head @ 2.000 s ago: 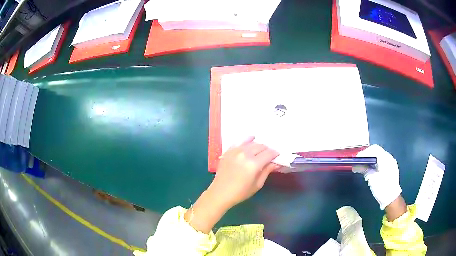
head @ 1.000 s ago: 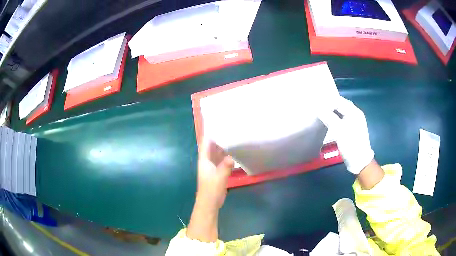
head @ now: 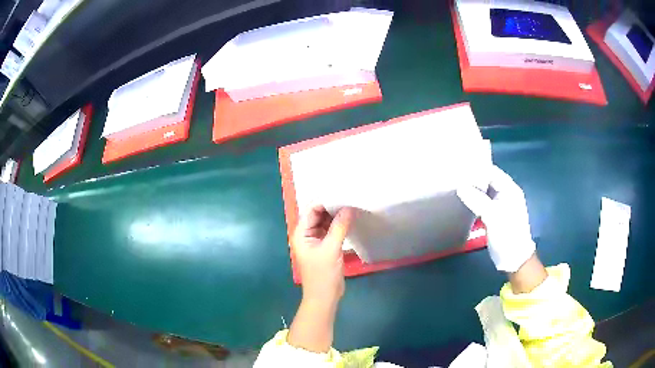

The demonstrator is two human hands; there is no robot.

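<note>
A white box (head: 388,162) lies on a red tray (head: 289,188). A pale grey-white sheet or sleeve (head: 413,226) slopes down over the box's front part. Whether a device is inside or under it is hidden. My bare left hand (head: 321,248) pinches its left edge between thumb and fingers. My white-gloved right hand (head: 506,219) is at its right edge, fingers bent around the edge; the fingertips are partly hidden.
Behind are more red trays with white boxes (head: 154,97), one (head: 298,54) with raised flaps. A box with a dark-blue screen picture (head: 530,50) is back right. A narrow white card (head: 611,244) lies right. An upright white stack (head: 27,233) is far left.
The thin dark-edged slab held at the box's front is no longer visible, and the round mark is covered. The pale sheet lies over the box, with both hands at its side edges. The view has shifted.
</note>
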